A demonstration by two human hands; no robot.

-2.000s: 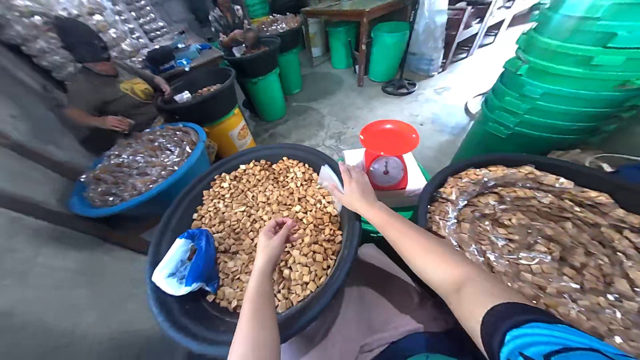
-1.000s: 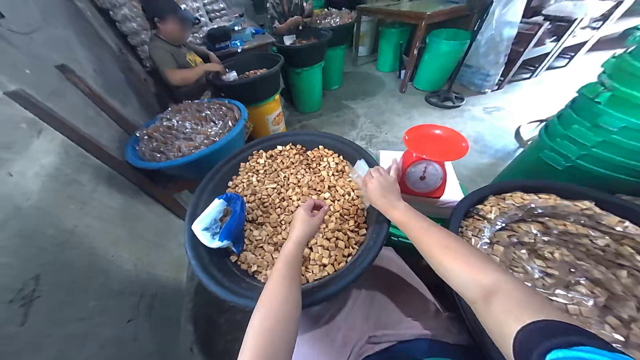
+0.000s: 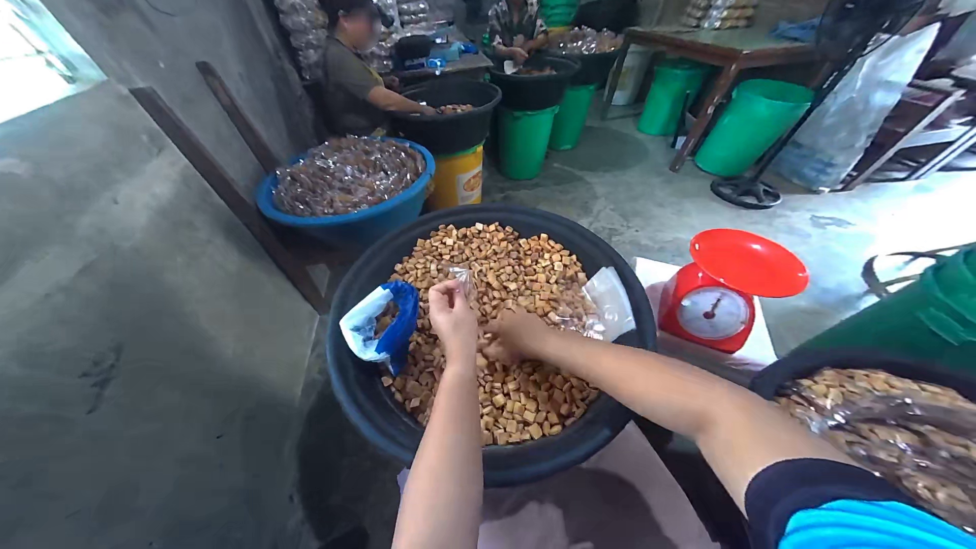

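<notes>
Small square brown snack pieces point(image 3: 526, 408) fill a round black plastic tub point(image 3: 351, 396). My left hand point(image 3: 451, 305) pinches a small clear plastic bag point(image 3: 463, 280) above the pieces. Just right of it, my right hand point(image 3: 512, 335) reaches down into the pieces, its fingertips partly hidden; whether it grasps any cannot be told. Clear plastic bags point(image 3: 610, 305) lie at the tub's right inner side. On the left inner side rests a blue and white plastic bag point(image 3: 400, 320), its mouth open, with some pieces inside.
A red dial scale point(image 3: 713, 309) stands right of the tub. Packed clear bags fill a blue basin point(image 3: 347, 217) at upper left and another black tub point(image 3: 770, 374) at right. A person point(image 3: 358, 69) works at a farther tub, another person point(image 3: 518, 34) behind. A pedestal fan point(image 3: 747, 192) stands beyond.
My right hand has moved left from the tub's right edge into the pieces beside my left hand. A clear bag now shows at my left fingertips. The view has shifted.
</notes>
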